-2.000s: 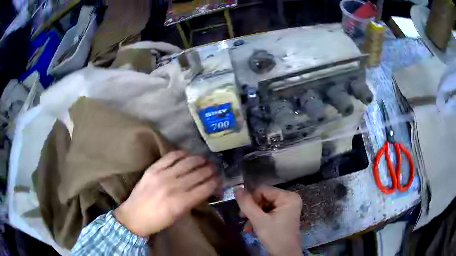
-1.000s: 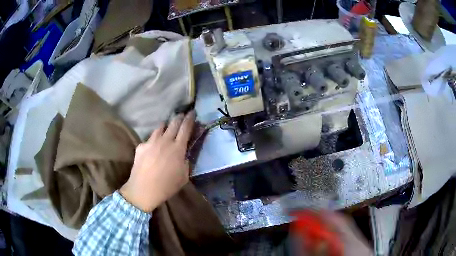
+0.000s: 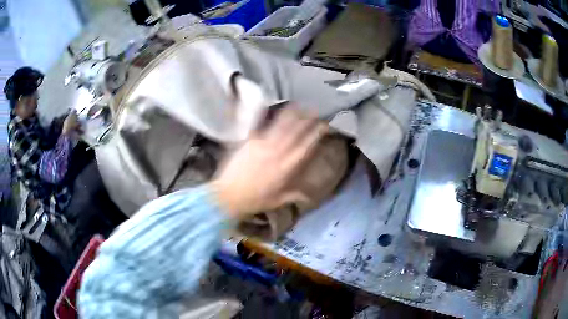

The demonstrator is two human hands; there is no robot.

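My left hand (image 3: pixel 271 165), blurred, is at the middle of the view with its fingers curled on bunched pale fabric (image 3: pixel 205 81). The pale fabric spreads in a wide curve over the left part of the table. Brown fabric (image 3: pixel 330 165) shows beside and below the hand, partly covered by it. The cream overlock machine (image 3: pixel 498 159) with a blue label stands at the right, with no cloth at its needle area. Its shiny metal cover plate (image 3: pixel 439 180) is left of the needle area. My right hand is not in view.
Red scissor handles (image 3: pixel 547 283) are cut off at the right edge. Thread cones (image 3: pixel 502 47) stand at the back right. A pale bin (image 3: pixel 289 28) is behind the fabric. A red basket (image 3: pixel 78 277) is low left. Another person (image 3: pixel 37 143) sits at far left.
The view has turned left, so the machine is now at the right. My left hand has moved away from the machine, and the cloth is shifted and spread differently. My right hand has left view.
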